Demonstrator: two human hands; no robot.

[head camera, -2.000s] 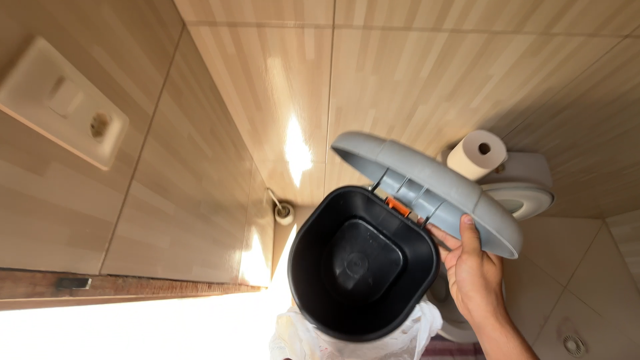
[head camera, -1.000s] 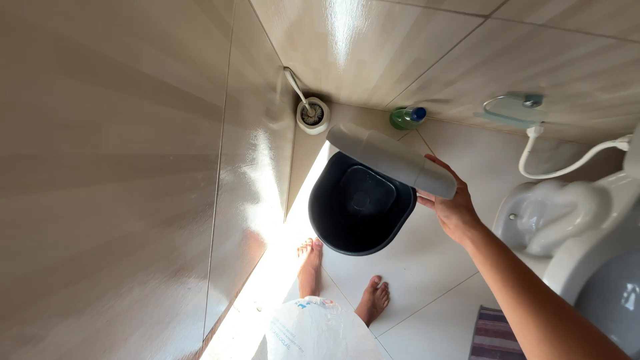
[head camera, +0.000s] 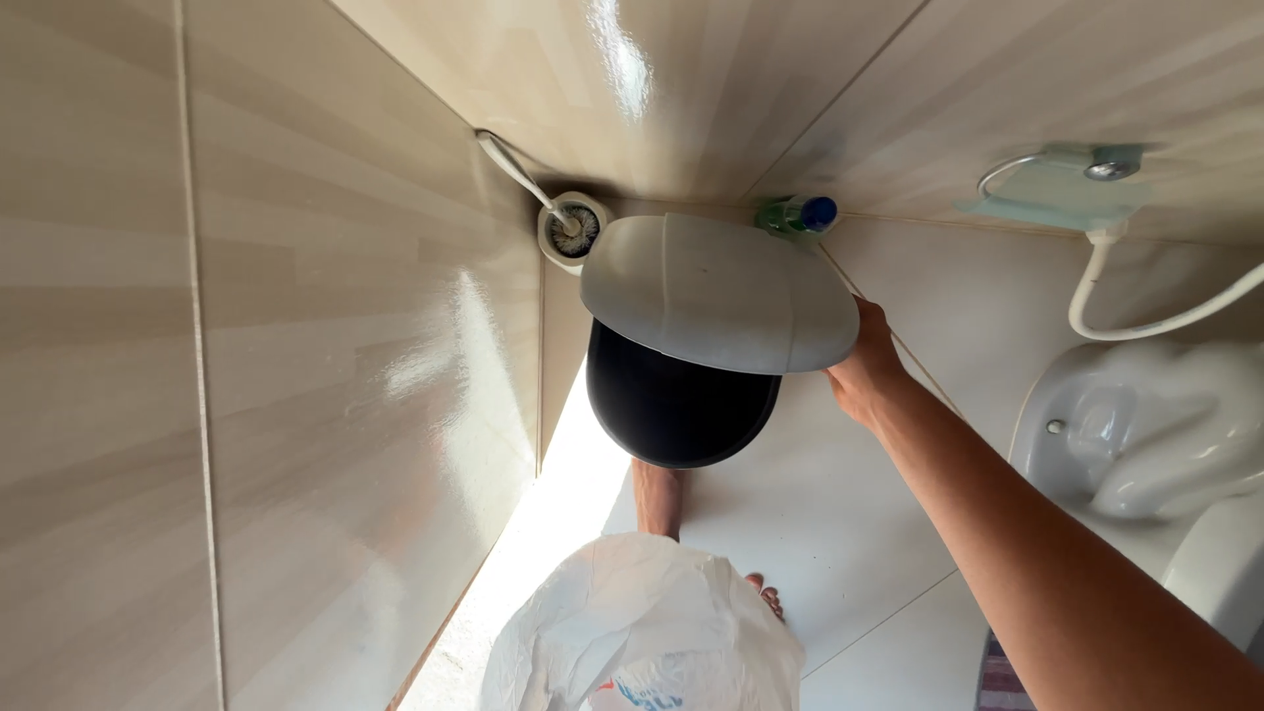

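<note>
My right hand [head camera: 865, 357] grips the right end of the grey plastic lid [head camera: 721, 296] of a black trash bin [head camera: 681, 410]. The lid is partly raised over the bin, whose dark inside shows at the lower side. Below the bin, near my body, a white plastic bag [head camera: 652, 622] with printing hangs. What holds the bag cannot be seen, as my left hand is out of view.
A toilet brush in its holder [head camera: 573, 232] stands in the corner, left of the lid. Behind the lid is a green bottle with a blue cap [head camera: 818, 213]. White sanitary ware [head camera: 1096, 425], a white hose [head camera: 1116, 331] and a striped mat [head camera: 1002, 676] are at right.
The view has tilted down to the floor. The lid has come down over more of the bin's opening, with my right hand still on its edge.
</note>
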